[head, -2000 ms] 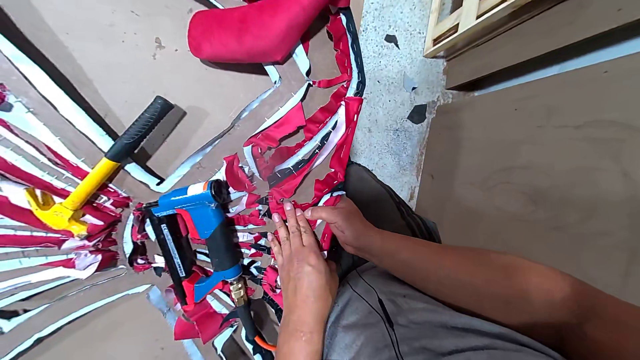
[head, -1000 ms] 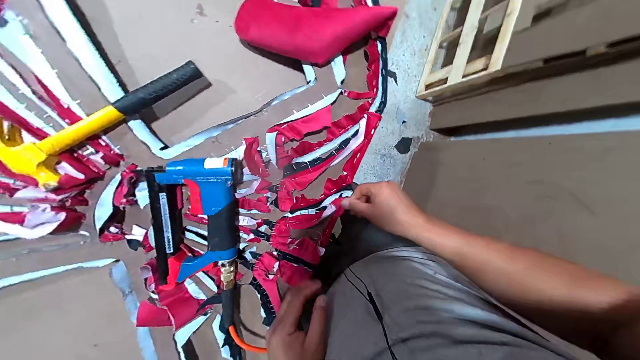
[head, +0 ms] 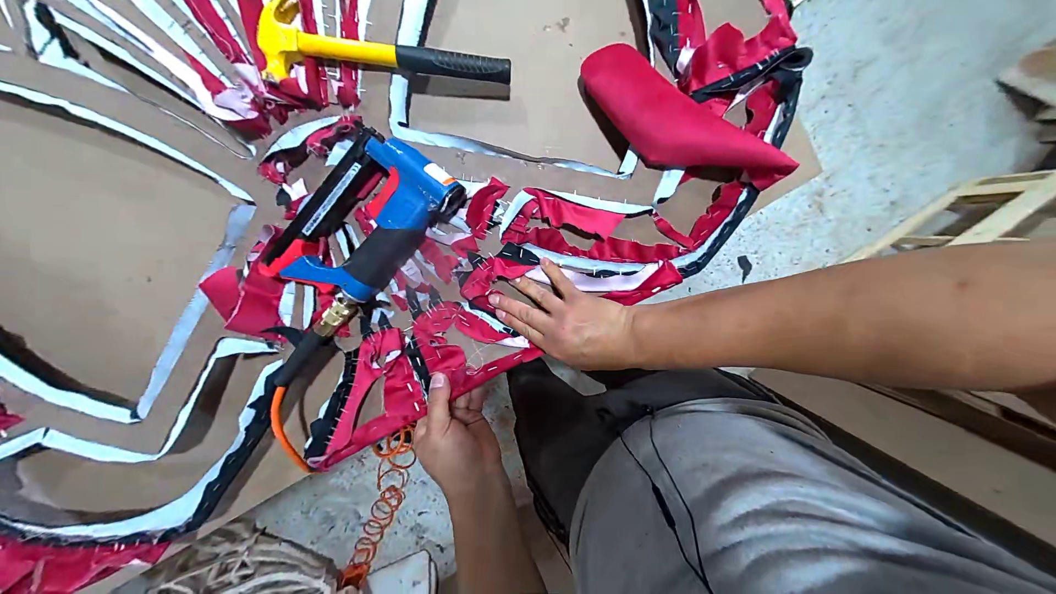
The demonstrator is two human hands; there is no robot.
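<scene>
Red fabric [head: 610, 247] with white and black strips is stapled along a brown board [head: 528, 66]. My left hand [head: 458, 433] grips the fabric's edge at the board's near rim, thumb on top and fingers underneath. Flat on the stapled fabric, fingers spread, lies my right hand [head: 573, 322]. A blue pneumatic staple gun [head: 388, 223] with a black grip rests on the board left of both hands, its hose running toward the near edge. Farther off lies a yellow claw hammer [head: 355, 51] with a black handle. A padded red piece [head: 668, 115] sits at the upper right.
A coiled orange air hose [head: 384, 511] hangs below the board's near edge. Wooden slats [head: 965, 210] stand at the right, beyond my right forearm. Pale concrete floor [head: 874, 107] shows past the board. A bundle of fibrous material [head: 239, 561] lies at the bottom left.
My right hand has gone from pinching the fabric's edge to lying flat on it. My left hand has moved onto the near edge and grips it. The view has turned and shifted considerably.
</scene>
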